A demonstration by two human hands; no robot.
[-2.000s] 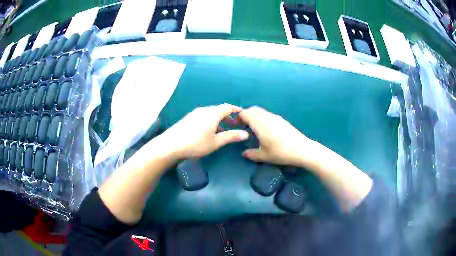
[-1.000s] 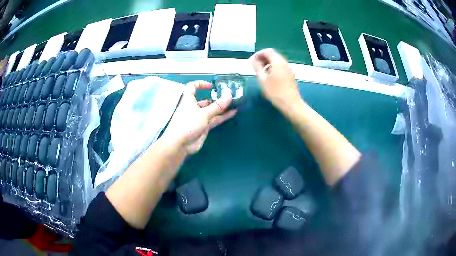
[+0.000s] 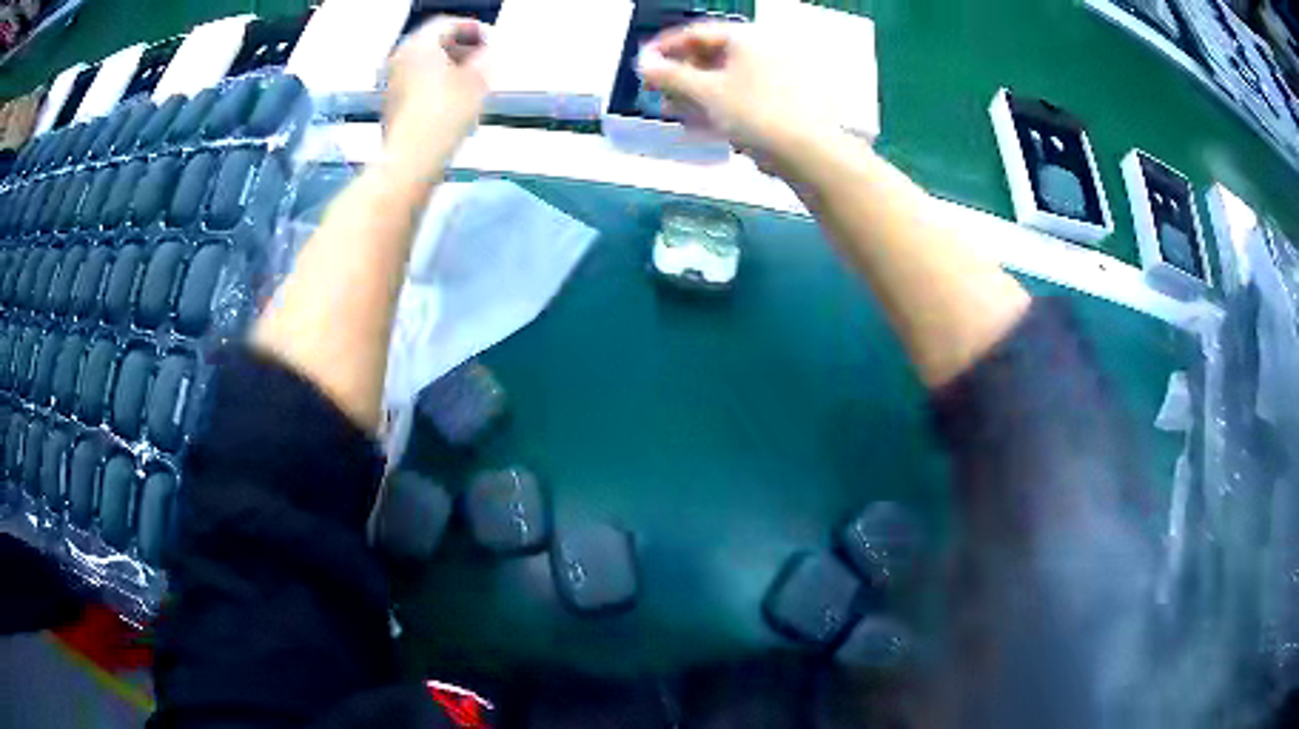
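An opened charging case stands on the green mat by the white rail, its pale inside showing. My right hand is over a box base with black interior beyond the rail, its fingertips close together. My left hand is raised at the rail, beside a white box lid, fingers curled. Both hands are blurred, and whether either holds a small earbud cannot be told. Closed dark cases lie on the near mat, some at left and some at right.
A clear blister tray with rows of cases is at left, with a white sheet beside it. Boxes and lids stand on the green belt beyond the white rail. Clear plastic hangs at right.
My left hand has let go of the opened case, which now stands on the mat, and has moved up to the boxes. My right hand has moved over a box. The view has shifted.
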